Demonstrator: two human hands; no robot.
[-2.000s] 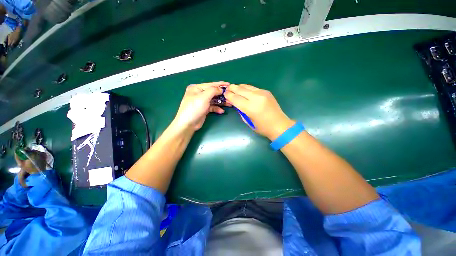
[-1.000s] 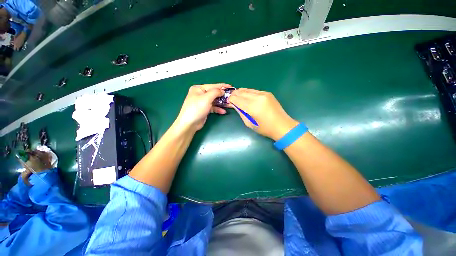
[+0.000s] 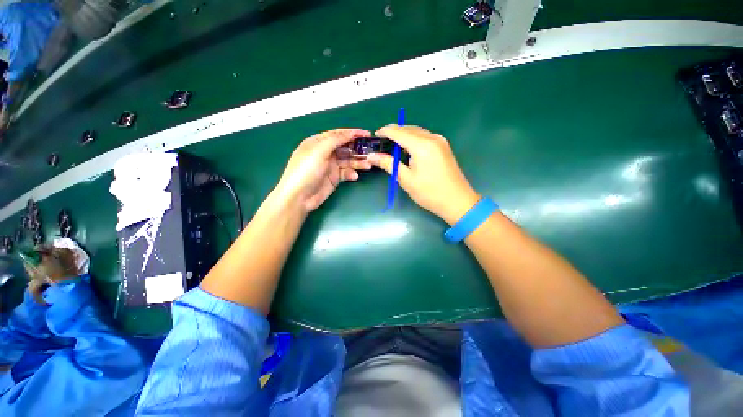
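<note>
A small dark electronic module [image 3: 369, 147] is held between my two hands above the green bench top [image 3: 521, 163]. My left hand [image 3: 319, 167] grips its left side with thumb and fingers. My right hand [image 3: 425, 169] has its thumb and fingertips at the module's right side and also holds a thin blue tool [image 3: 395, 173]. The tool stands nearly upright in the picture, its ends sticking out above and below the fingers. A blue wristband [image 3: 471, 220] is on my right wrist. Fine detail of the module is too small to tell.
A black box [image 3: 155, 252] with white paper [image 3: 147, 183] and a cable stands at left. A white rail [image 3: 326, 96] with a post [image 3: 513, 28] borders the conveyor [image 3: 269, 49], which carries spaced modules. A black tray [image 3: 717, 114] is at right. A neighbour's hands [image 3: 55, 265] are at far left.
The blue tool has swung from slanting below my right hand to nearly upright across its fingers. My fingers have shifted around the module. Conveyor modules have moved left, and one now shows beside the post.
</note>
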